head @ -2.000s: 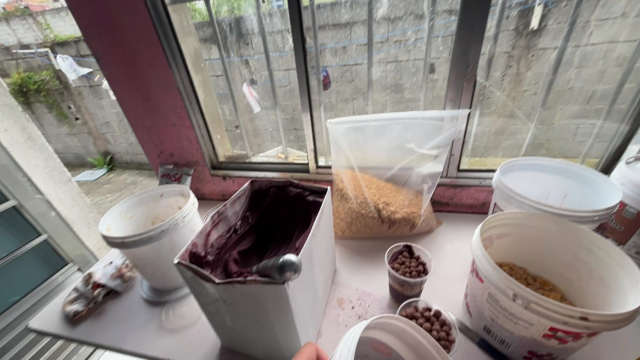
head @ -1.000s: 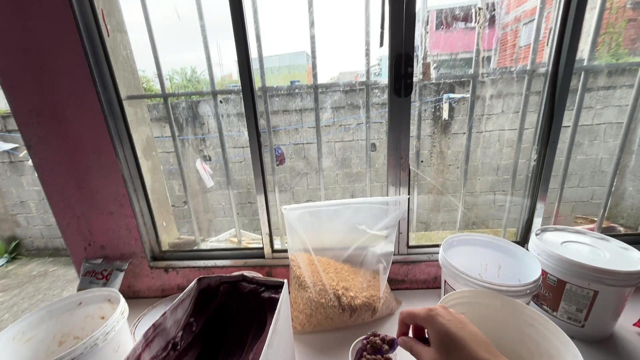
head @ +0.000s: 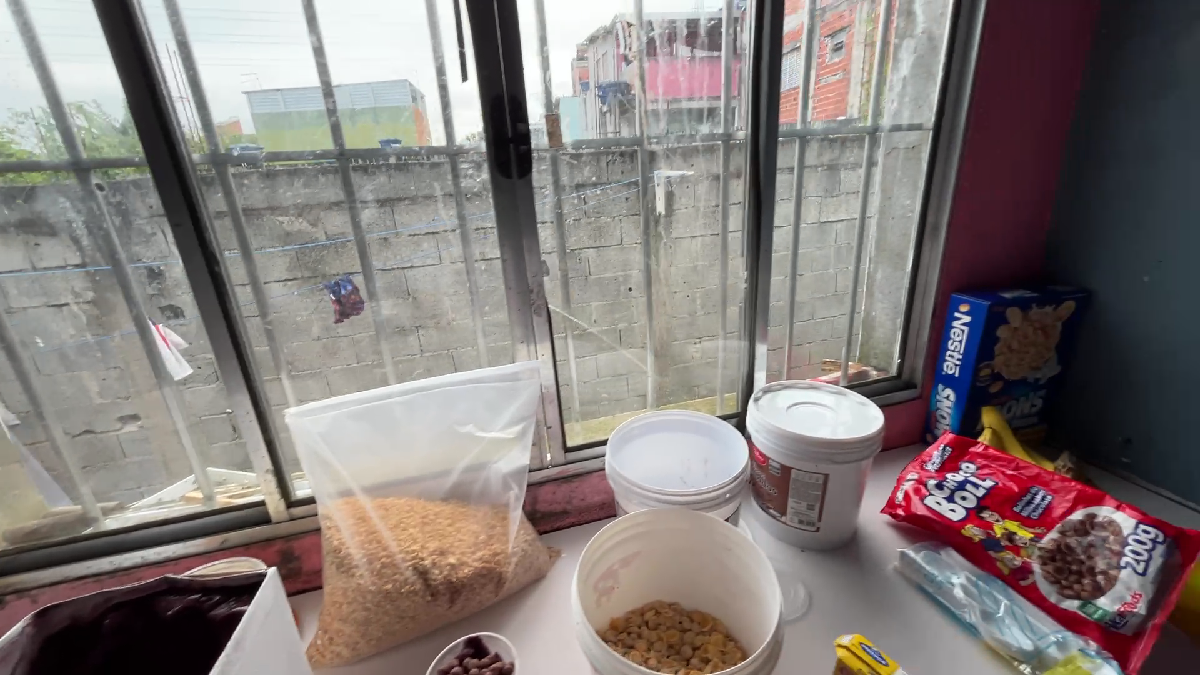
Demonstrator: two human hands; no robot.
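Neither of my hands is in view. At the bottom edge, a small white cup [head: 474, 653] holds dark round cereal balls with a purple smear on them. Left of it stands a white box [head: 267, 630] lined and filled with dark purple açaí-like paste [head: 127, 623]. Behind the cup leans a clear plastic bag of light brown granola [head: 427, 553]. A white plastic bucket [head: 680, 562], without a lid on it, holds yellowish cereal flakes [head: 670, 636] just to the right of the cup.
Two more white tubs [head: 677, 459] [head: 816, 459] stand by the windowsill. To the right lie a red Choco Boll bag [head: 1050, 553], a clear-blue plastic packet [head: 1003, 600] and bananas [head: 1008, 441], with a blue Nestlé cereal box [head: 1008, 361] behind. A small yellow carton [head: 864, 656] sits at the bottom edge.
A hand that was at the small cereal cup one second ago is out of view. The view has swung to the right, bringing in the red bag and blue box.
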